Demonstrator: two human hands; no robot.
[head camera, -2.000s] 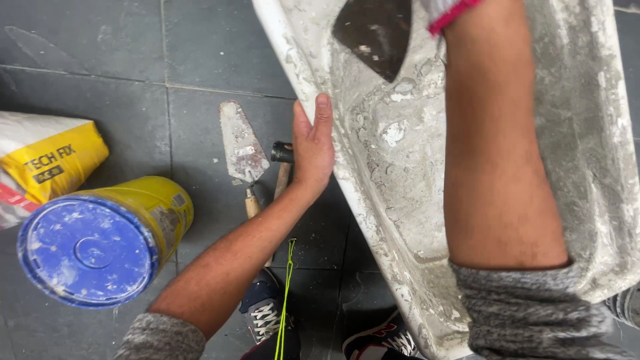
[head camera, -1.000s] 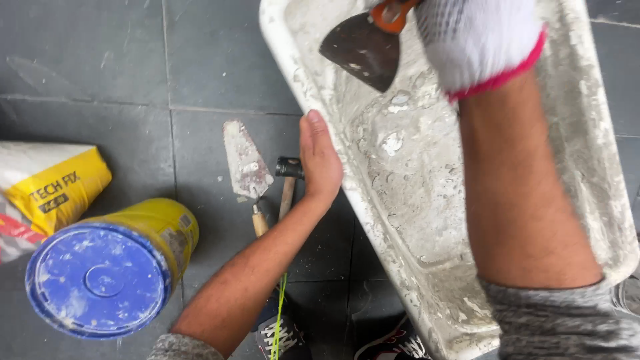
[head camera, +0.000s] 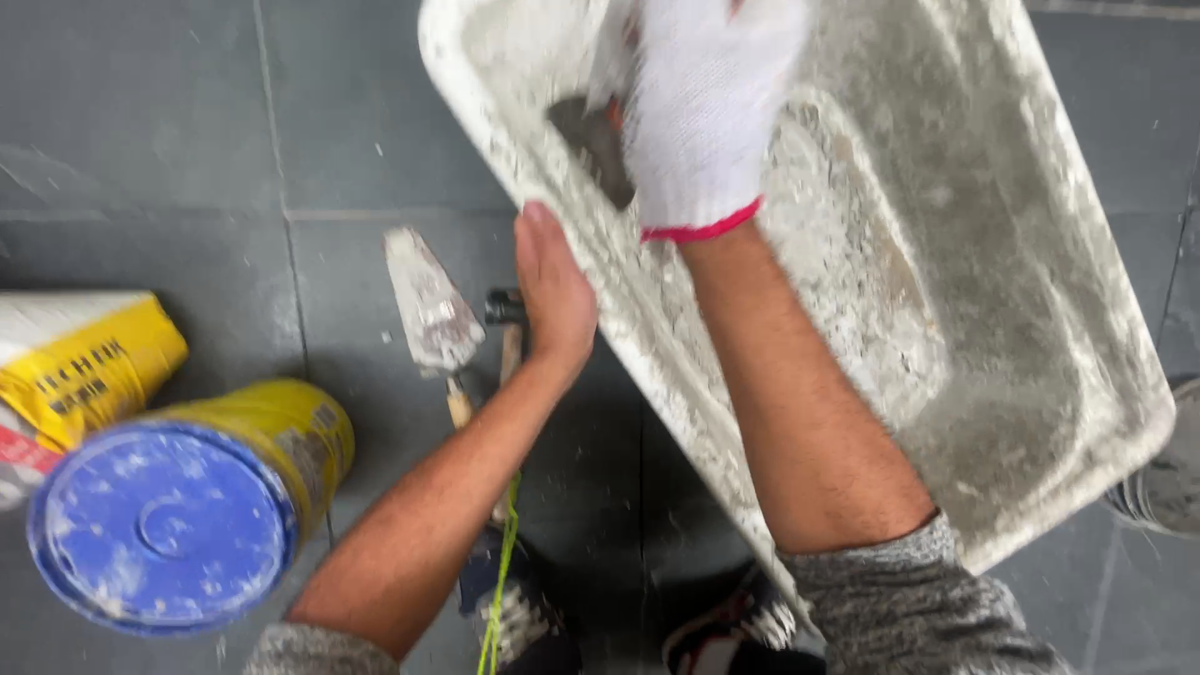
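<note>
My right hand (head camera: 708, 112), in a white knit glove with a pink cuff, is closed around a putty knife with a dark blade (head camera: 595, 145) and an orange handle, mostly hidden. The blade lies against the inner left wall of a mortar-crusted white tub (head camera: 994, 216). Bare, my left hand (head camera: 558, 291) presses along the outside of the tub's left rim, holding its edge. Just left of that hand, a mortar-coated trowel (head camera: 431, 305) and a hammer (head camera: 506, 307) lie on the floor, partly hidden by my forearm.
A yellow bucket with a blue lid (head camera: 169, 525) stands lower left, beside a yellow and white bag (head camera: 103, 370). A bright green cord (head camera: 506, 562) hangs over my shoes. Part of another round container (head camera: 1167, 478) shows at the right edge, on the dark tiled floor (head camera: 375, 112).
The putty knife, seen flat near the tub's upper left a second ago, is now lower against its left wall, largely behind my glove. My left hand stays at the rim.
</note>
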